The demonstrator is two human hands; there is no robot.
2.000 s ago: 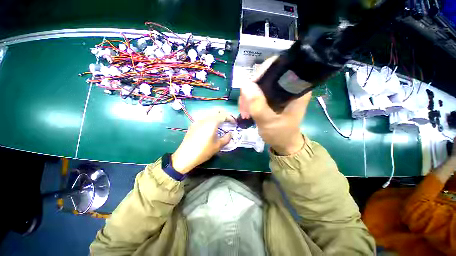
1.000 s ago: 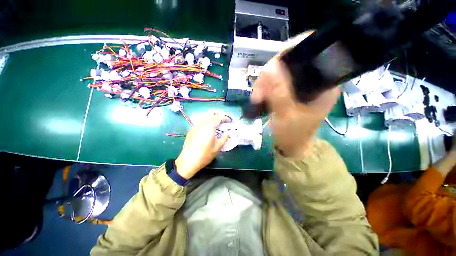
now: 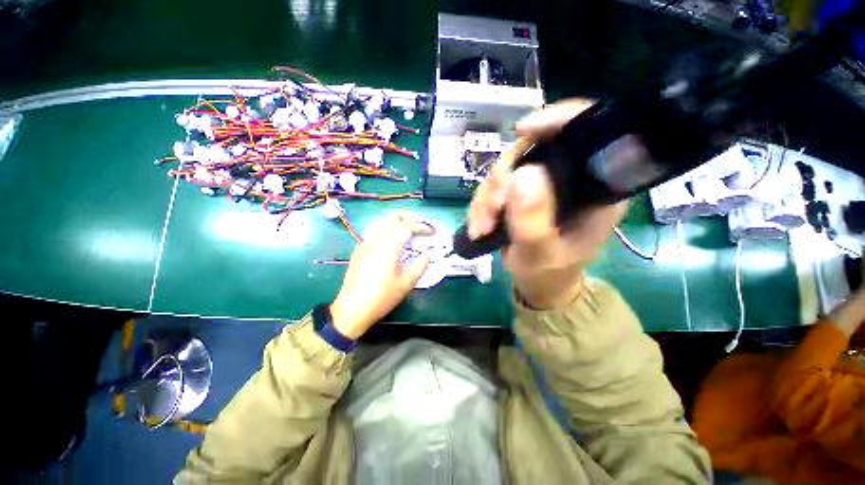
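Observation:
A white plastic housing lies on the green bench in front of me. My left hand holds its left end, with fingers and thumb around its round part. My right hand grips a thick black electric screwdriver, which slants down to the left. Its dark tip is at the housing, close to my left fingertips. The exact contact point is too blurred to tell. Short wires stick out to the left of my left hand.
A tangle of red-and-white wired components lies at the back left. A grey screw feeder stands behind the housing. White housings with cords sit at the right. A neighbour's orange sleeve is at the far right. A metal stool stands below left.
The screwdriver lifted away from the housing a second ago and has now come back to it, with its tip lower and further left. My left hand has stayed on the housing.

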